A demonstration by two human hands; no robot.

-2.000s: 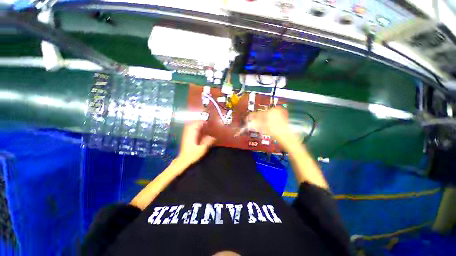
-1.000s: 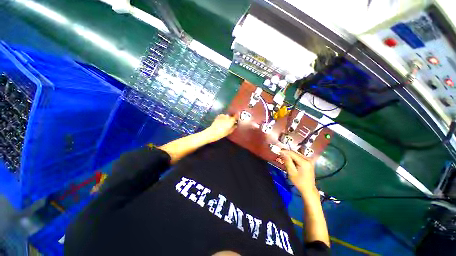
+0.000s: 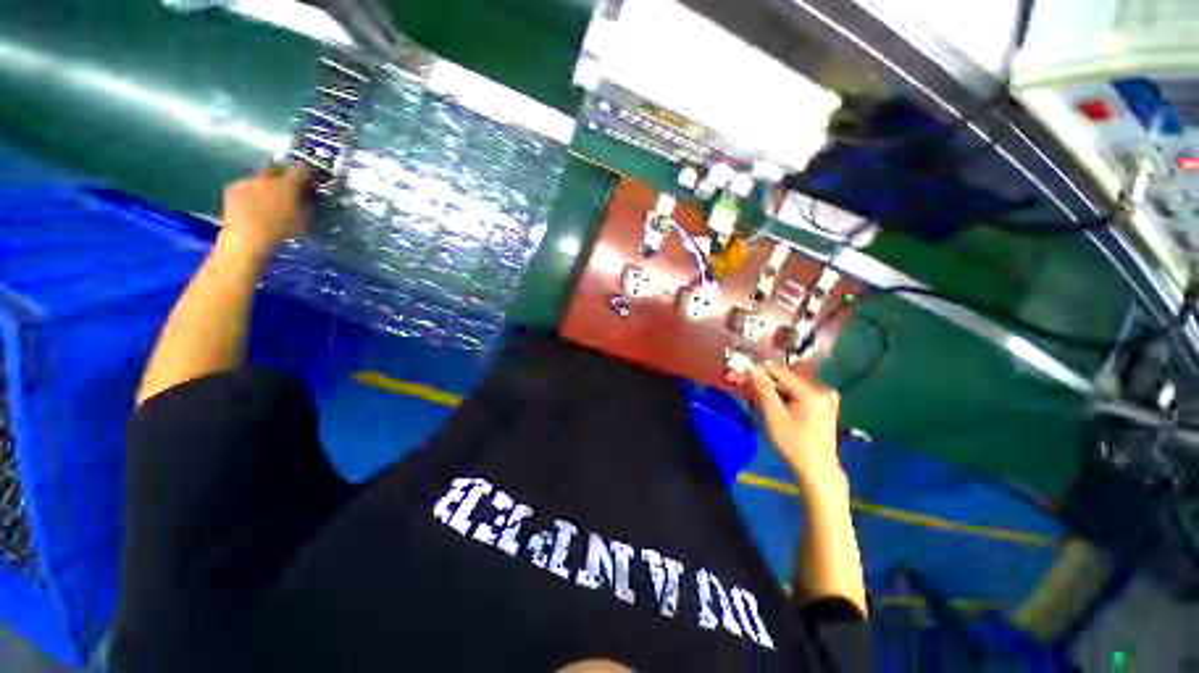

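The reddish-brown test fixture board point(image 3: 658, 329) lies in front of my body, with pale metal holders in rows and a yellow connector point(image 3: 731, 254) at its top centre. The clear plastic blister tray point(image 3: 441, 197) lies left of the board, with a row of small dark parts at its left end. My left hand point(image 3: 267, 210) is at the tray's lower left edge beside those parts; its fingertips are blurred. My right hand point(image 3: 797, 418) is at the board's lower right edge, thumb and finger close together near a small red-and-white mark; whether it holds something is unclear.
The white meter box point(image 3: 704, 86) stands behind the board. A dark screen point(image 3: 907, 164) with black cables is right of it. A control panel is at the upper right. Blue crates point(image 3: 105, 276) stand at the left. A black cable loops right of the board.
My left hand has moved from the board's left edge to the tray's far left end. My right hand stays near the board's lower right edge. The camera view has shifted and turned.
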